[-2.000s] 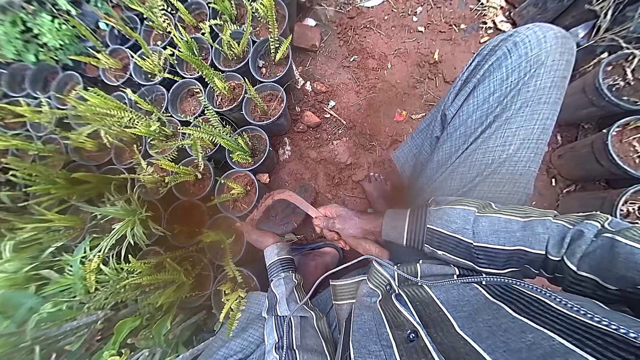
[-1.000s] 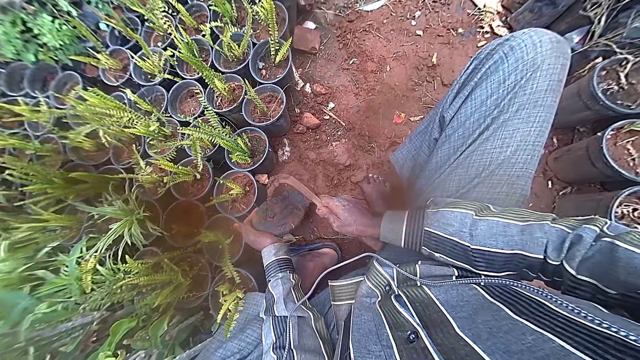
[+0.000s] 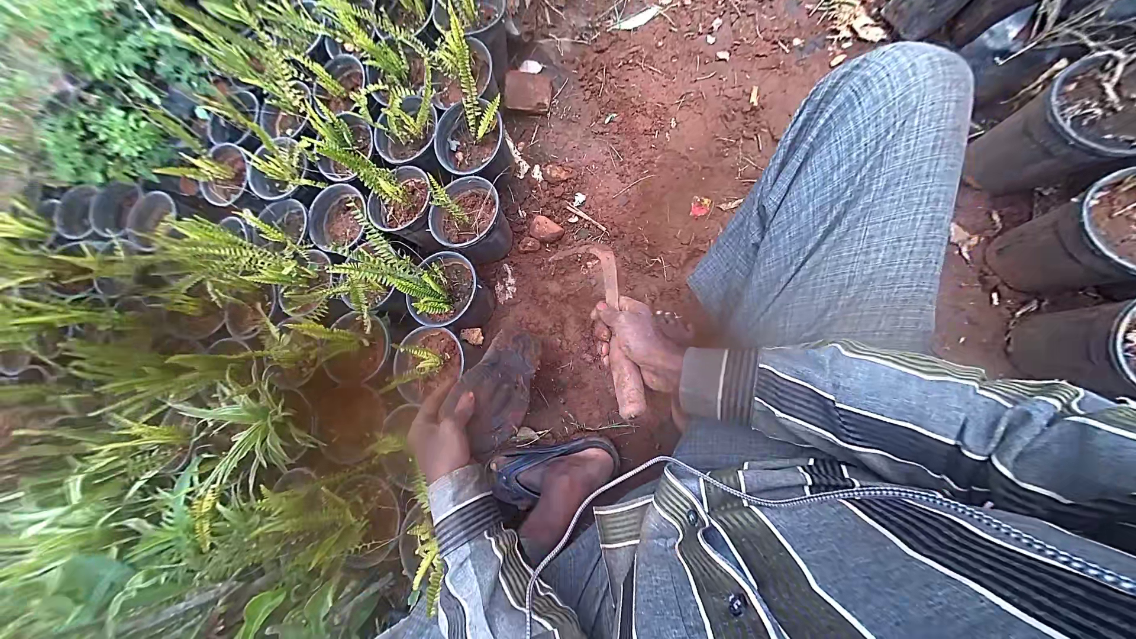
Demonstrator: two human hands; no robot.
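My right hand (image 3: 641,344) is closed around the handle of a sickle (image 3: 627,387), whose curved, soil-covered blade points up and to the left over the red ground. To its left, my left hand (image 3: 444,432) is beside a dark, dirt-caked flat object (image 3: 502,390), perhaps a plastic bag or a flattened pot; the fingers are at its left edge, partly hidden, and I cannot tell how firmly they hold it. A potted fern (image 3: 426,364) stands just above my left hand. The sickle and the dark object are apart.
Rows of black pots with ferns (image 3: 399,204) fill the left side. Larger black pots (image 3: 1047,257) stand at the right. A brick piece (image 3: 528,91) and a stone (image 3: 546,229) lie on the soil. My sandalled foot (image 3: 564,475) is below the hands, and a cord (image 3: 603,486) crosses my shirt.
The sickle has moved right, away from my left hand, and its blade now points upward. The dark object stood out less two seconds ago, then was at my left hand under the blade.
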